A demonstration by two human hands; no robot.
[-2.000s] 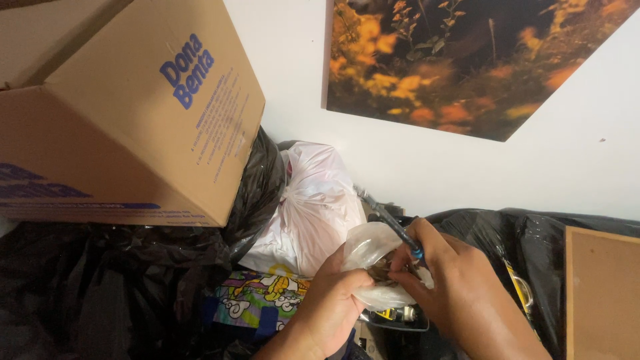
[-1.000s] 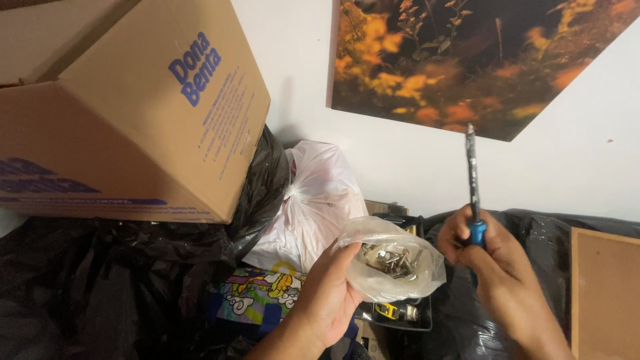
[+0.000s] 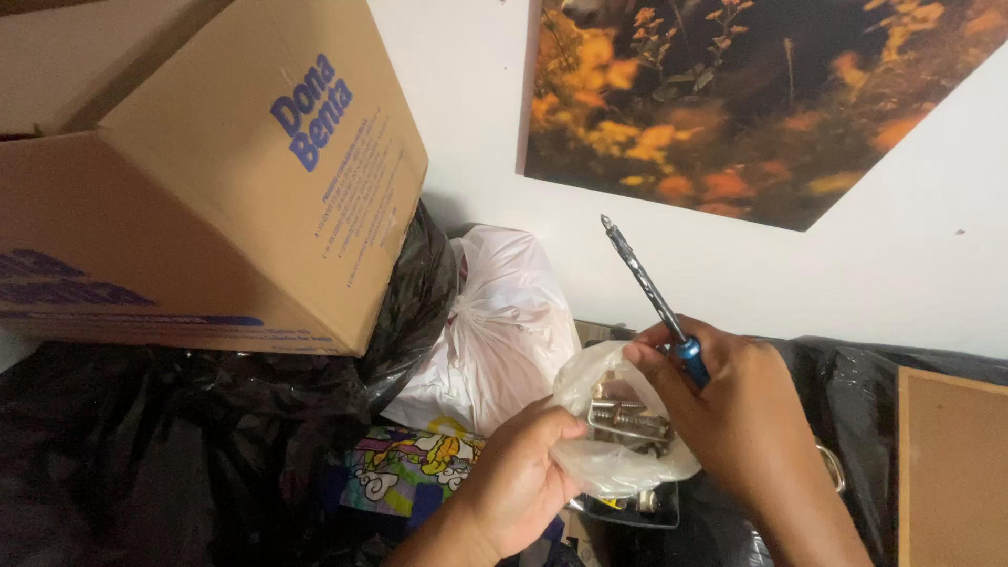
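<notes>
My left hand [image 3: 524,472] grips the left side of a translucent plastic bag [image 3: 622,472], whose rolled rim stands open. Inside lie metal screws [image 3: 622,417] and a bent piece of metal wire. A screwdriver [image 3: 650,287] with a blue handle is held in my right hand [image 3: 724,386], its cross-shaped tip pointing up and left and its shaft speckled with pale marks. My right thumb and forefinger touch the far rim of the bag. Beneath the bag, a dark tray [image 3: 665,508] with small items shows in part.
A large open cardboard box [image 3: 260,157] rests on black plastic bags [image 3: 118,441] at left. Beside it is a knotted white plastic bag [image 3: 504,315], with a colourful printed fabric item [image 3: 394,472] below. A picture [image 3: 732,102] is against the white wall; a cork board [image 3: 953,472] stands at right.
My right hand has moved left to the bag's rim from its place to the right of it. The screwdriver, upright one second ago, now leans to the left.
</notes>
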